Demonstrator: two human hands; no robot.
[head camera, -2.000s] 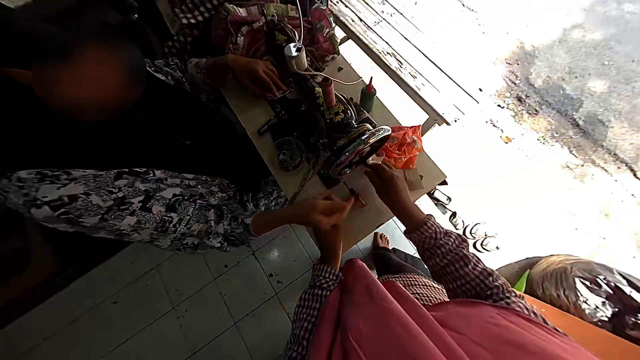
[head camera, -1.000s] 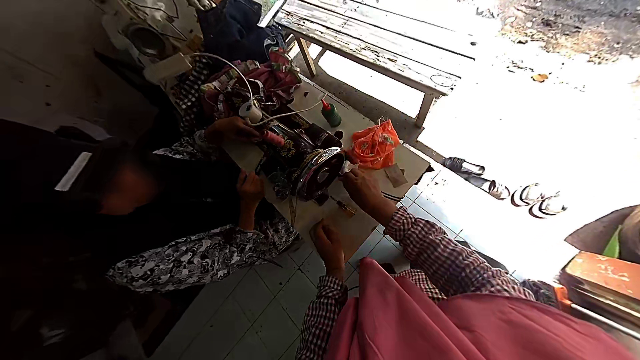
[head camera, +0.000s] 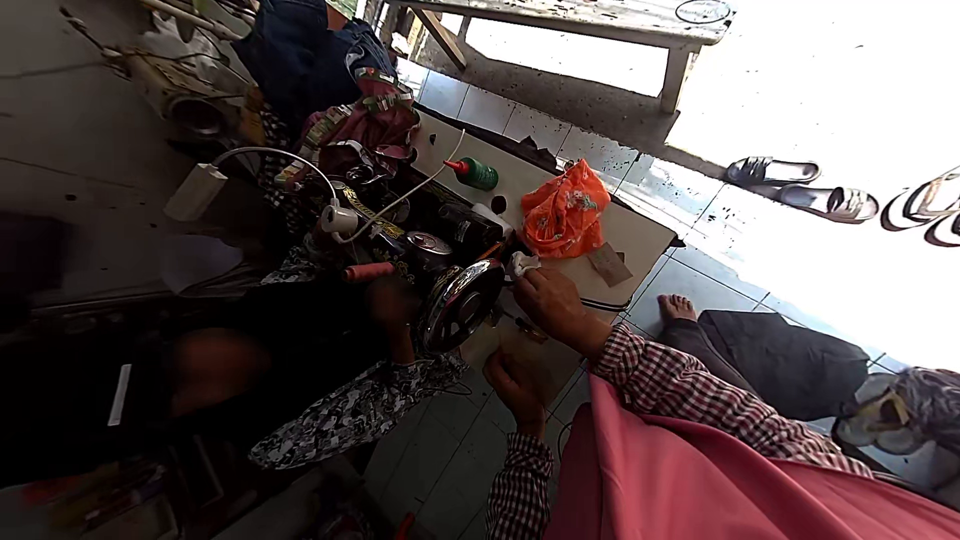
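Note:
A black sewing machine (head camera: 420, 247) with gold decoration stands on a pale tabletop (head camera: 637, 232). Its shiny handwheel (head camera: 463, 306) faces me. My right hand (head camera: 551, 300) is beside the wheel, its fingers on a small white cloth (head camera: 523, 262). Lower down, my left hand (head camera: 516, 381) rests near the table's front edge, fingers curled; whether it holds anything cannot be made out. Between my hands and the wheel lies a small tool (head camera: 531, 330) with a brownish handle. A pink thread spool (head camera: 369, 271) sits at the machine, near the other person's hand (head camera: 391, 304).
Behind my right hand are an orange plastic bag (head camera: 568, 212), a brown card piece (head camera: 610, 264) and a green bottle with a red tip (head camera: 477, 173). A white cable crosses the machine. The other person leans in from the left. A wooden bench (head camera: 585, 21) and sandals (head camera: 829, 201) are beyond.
Two seconds ago the other person's hand was by my left hand; it has drawn back toward the machine. My right hand has stayed near the handwheel. The view has shifted and moved closer.

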